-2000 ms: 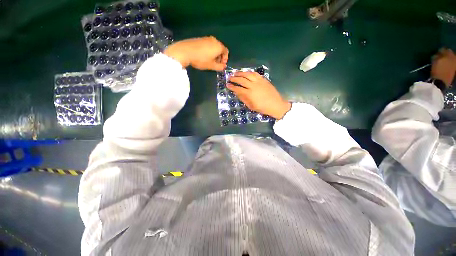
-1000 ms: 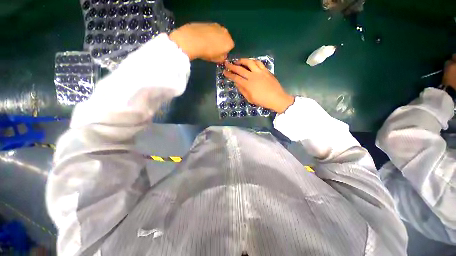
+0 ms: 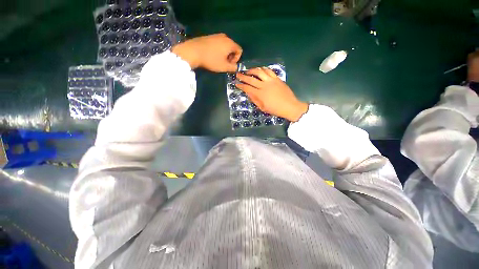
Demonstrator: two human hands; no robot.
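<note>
A clear blister tray (image 3: 244, 116) with rows of small round black parts, likely speaker drivers, lies on the green bench in front of me. My left hand (image 3: 212, 52) is at the tray's upper left corner, thumb and fingers curled close together; whether a small part is pinched there is too small to tell. My right hand (image 3: 272, 94) lies palm down over the tray's upper middle, fingers pointing left, fingertips close to my left fingertips. It covers several pockets. Whether it pinches anything is hidden.
Stacked filled trays (image 3: 134, 39) stand at the back left, with a smaller tray pack (image 3: 88, 92) left of them. A white squeeze bottle (image 3: 333, 61) lies to the right. Another person's sleeve (image 3: 446, 131) is at the far right. A blue object (image 3: 31, 149) stands below the bench's left edge.
My left hand dipped to the tray's corner one second ago and now shows slightly more open curled fingers. My right hand has stayed over the tray. The whole view has shifted slightly.
</note>
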